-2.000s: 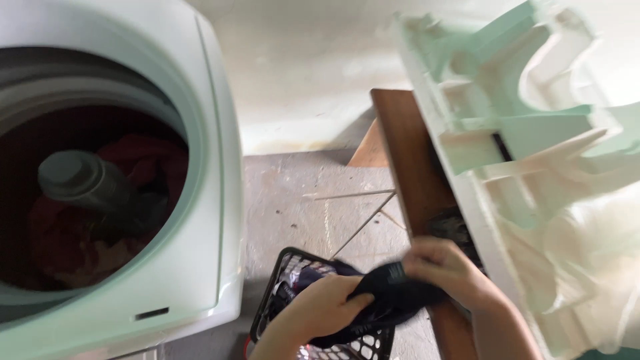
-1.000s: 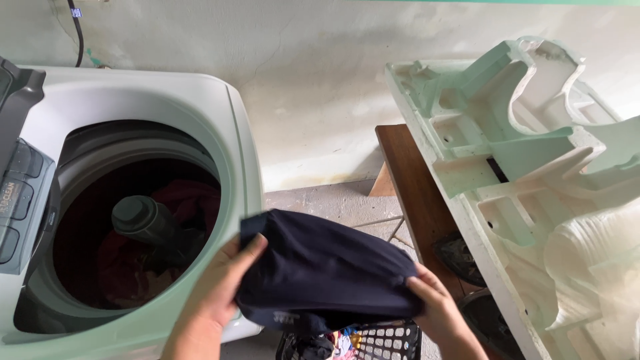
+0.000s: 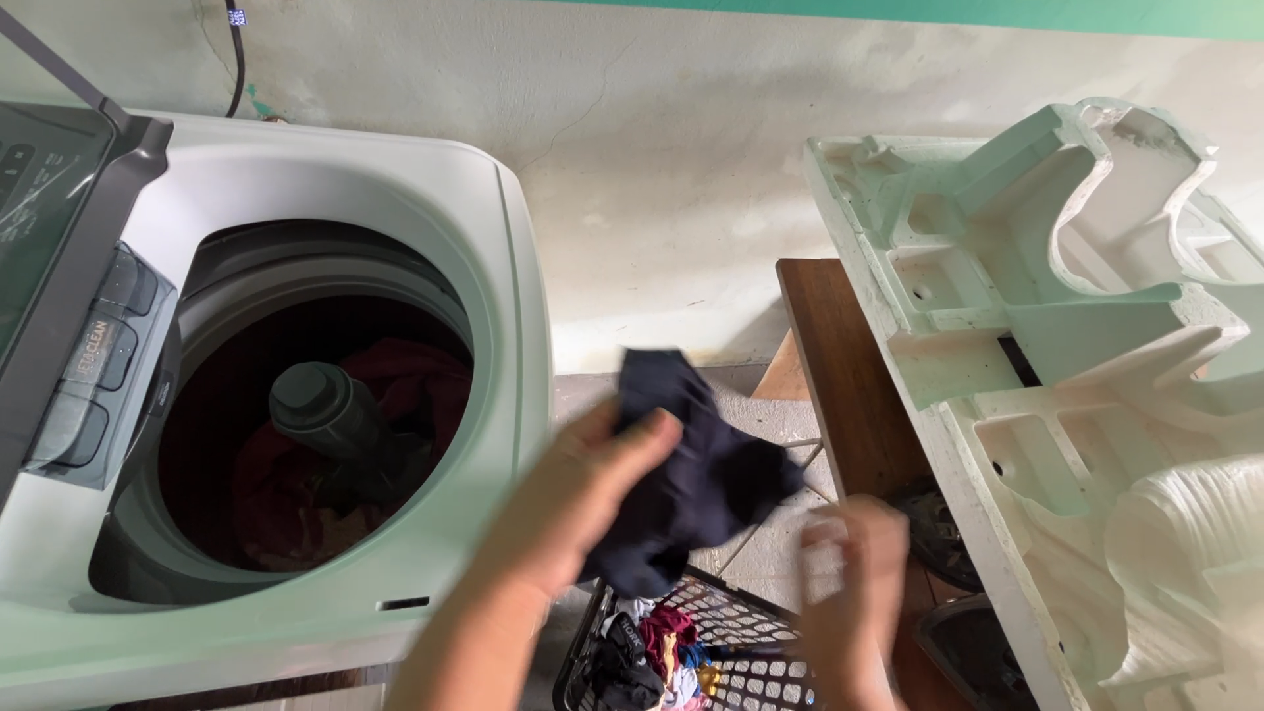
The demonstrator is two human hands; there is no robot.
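Note:
My left hand [image 3: 592, 484] is shut on a dark navy cloth garment [image 3: 681, 474], which hangs bunched over the laundry basket. Just right of the garment, my right hand [image 3: 854, 563] is blurred and apart from it; its finger shape is hard to make out. Below both hands stands a black plastic laundry basket [image 3: 750, 602] with mixed small clothes [image 3: 657, 657] in it. To the left, a top-loading washing machine [image 3: 509, 326] has its lid up, and dark red laundry [image 3: 415, 380] lies in the drum around a grey agitator [image 3: 316, 405].
A wooden bench [image 3: 839, 365] stands right of the basket, with dark footwear [image 3: 973, 642] beneath. Large white foam packing pieces [image 3: 1037, 365] rest over it. A pale wall [image 3: 671, 197] runs behind, and tiled floor [image 3: 770, 420] shows between machine and bench.
The dark garment, gripped near the basket two seconds ago and stretched between both hands one second ago, now hangs from my left hand alone. My right hand has come off it.

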